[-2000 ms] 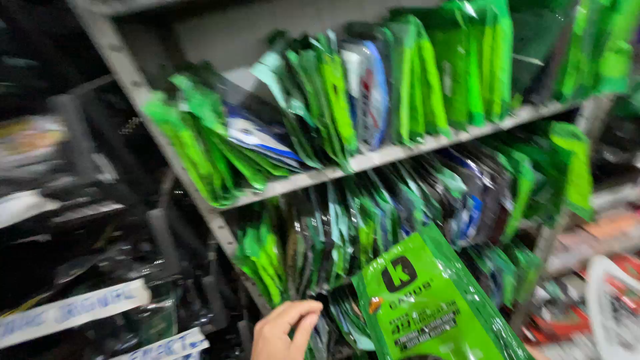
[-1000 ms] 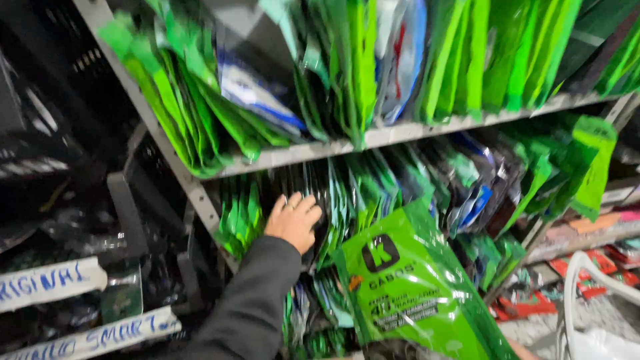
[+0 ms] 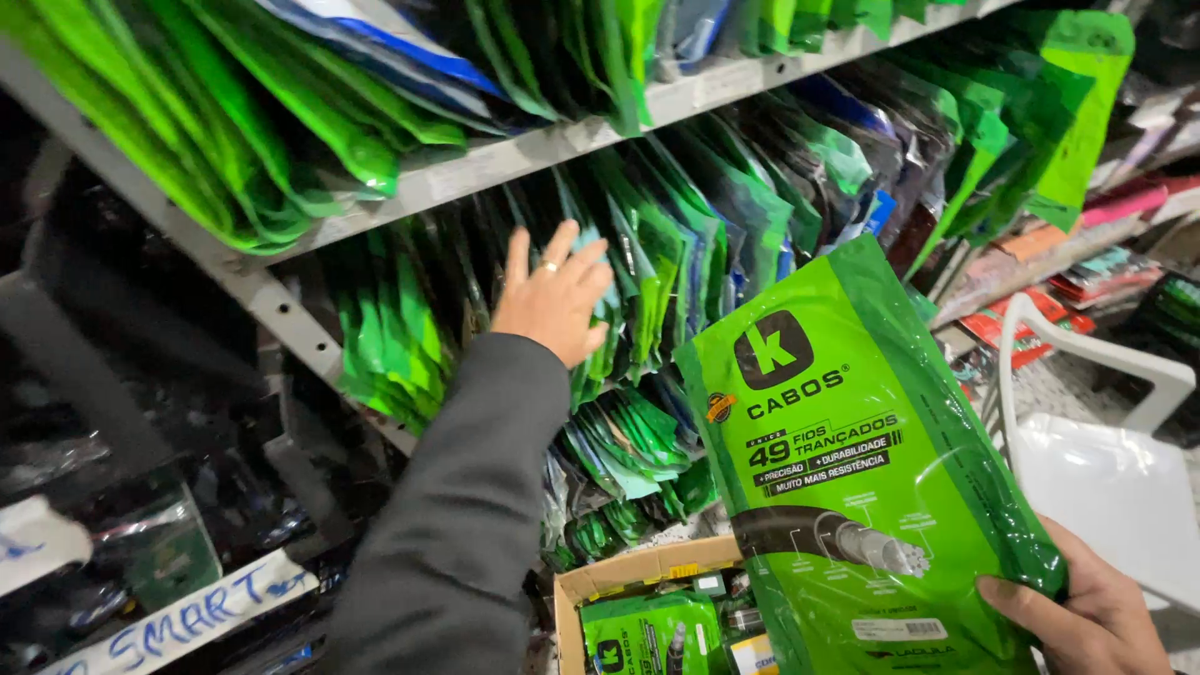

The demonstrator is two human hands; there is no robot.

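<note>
My right hand grips the lower right edge of a green plastic cable packet, its printed front facing me, thumb on the front. My left hand, with a ring and a dark sleeve, reaches to the row of upright packets on the middle shelf. Its fingers are spread against the packets' front edges, and I cannot tell whether they touch. Bright green packets stand left of that hand, and darker ones are right behind it.
A metal shelf edge runs above my left hand. Below are more packets and a cardboard box holding a similar green packet. At the right stands a white plastic chair; dark racks with handwritten labels are at the left.
The view has moved closer to the shelves. My left hand has moved up to the middle row, and its fingers are now spread wider. The green packet stays at the right, with my right hand now plainly visible on it.
</note>
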